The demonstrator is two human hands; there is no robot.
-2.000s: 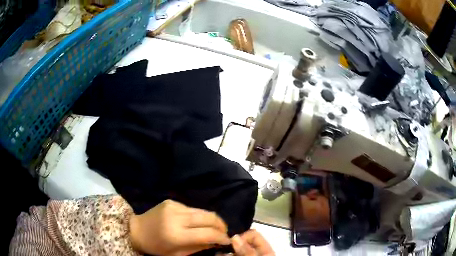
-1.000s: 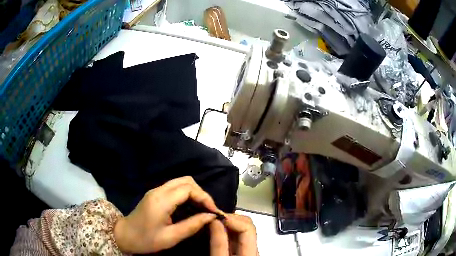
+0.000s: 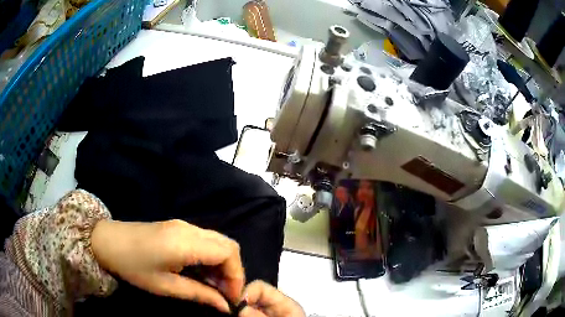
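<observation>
A black garment panel (image 3: 179, 148) lies partly bunched on the white table, left of the sewing machine (image 3: 372, 124), and reaches down to my hands. My left hand (image 3: 176, 260) is at the lower centre, its fingertips pinching a small edge of the black cloth. My right hand (image 3: 266, 300) is cut off by the bottom edge; its thumb and finger pinch the same edge, close to my left fingertips. The needle area is above and to the right of my hands, apart from them, and the needle itself cannot be made out.
A blue perforated basket (image 3: 68, 80) stands at the upper left. A lit smartphone (image 3: 358, 229) with a cable lies below the machine arm, beside a shiny black bundle (image 3: 412, 238). Grey cloth (image 3: 406, 28) is piled behind. A brown object (image 3: 259, 20) lies in the pale trough.
The view has shifted, so the machine and cloth sit further left and higher. My hands still pinch the cloth edge; my left hand has turned flatter, with its back up.
</observation>
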